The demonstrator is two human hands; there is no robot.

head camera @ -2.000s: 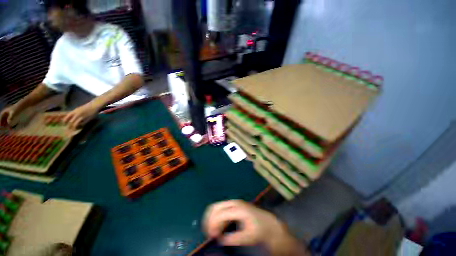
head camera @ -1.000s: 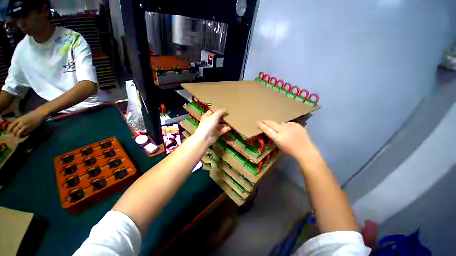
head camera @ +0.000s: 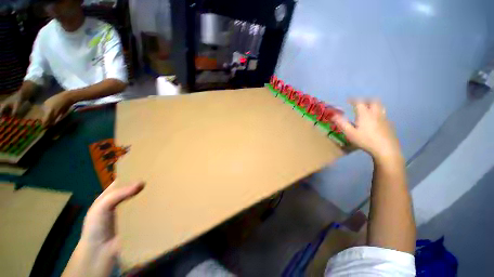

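A large tan cardboard sheet [head camera: 216,157] fills the middle, tilted. A row of green circuit boards with red wire loops [head camera: 309,106] stands along its far right edge. My left hand [head camera: 108,222] grips the sheet's left edge, thumb on top, fingers hidden beneath. My right hand [head camera: 371,127] is at the right corner, slightly blurred, fingers raised and thumb by the loops; whether it grips is unclear. The stack seen earlier is hidden.
An orange fixture [head camera: 103,157] lies partly covered by the sheet on the dark-green bench [head camera: 81,132]. More cardboard [head camera: 32,227] lies at the lower left. A person in a white shirt [head camera: 81,54] handles boards [head camera: 19,132] opposite. A dark machine frame [head camera: 181,43] stands behind.
The cardboard sheet now reaches left and nearer to me, over part of the orange fixture. My left hand has moved left with its edge; my right hand has moved to the far right corner.
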